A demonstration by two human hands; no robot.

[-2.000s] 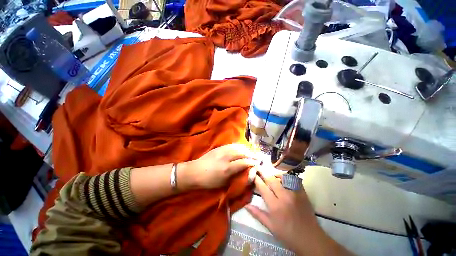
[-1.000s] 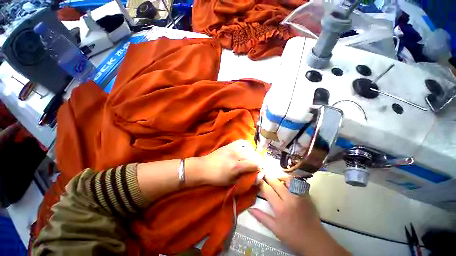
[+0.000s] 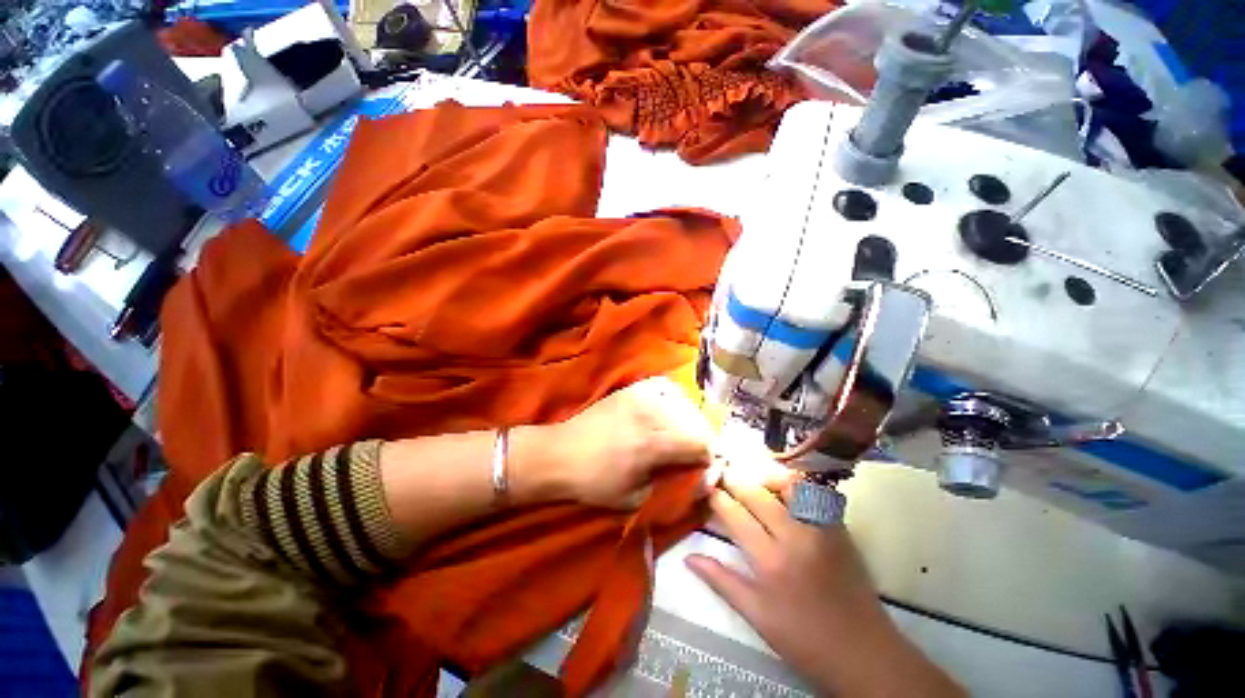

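Note:
The rust-orange garment piece (image 3: 451, 314) lies in folds left of the needle and hangs over the table's front edge. My left hand (image 3: 621, 443) grips its edge just left of the needle, with a bracelet at the wrist. My right hand (image 3: 792, 566) lies in front of the presser foot, fingertips meeting the left fingertips at the cloth edge; whether they pinch it is hidden by glare. A pale strip (image 3: 649, 566) runs along the cloth edge below my hands. The sewing machine's white head (image 3: 806, 259) stands at the right. Lamp glow hides the needle and foot.
Snips (image 3: 1128, 652) lie at the lower right. A grey ruler (image 3: 696, 668) runs along the table front. A gathered orange bundle (image 3: 683, 82) and clear plastic (image 3: 997, 102) lie behind the machine. A water bottle (image 3: 191, 150) stands at the upper left.
The view has shifted, so the machine appears further right. The cloth edge below my hands has swung out, showing a narrow hanging flap. Both hands stay by the needle.

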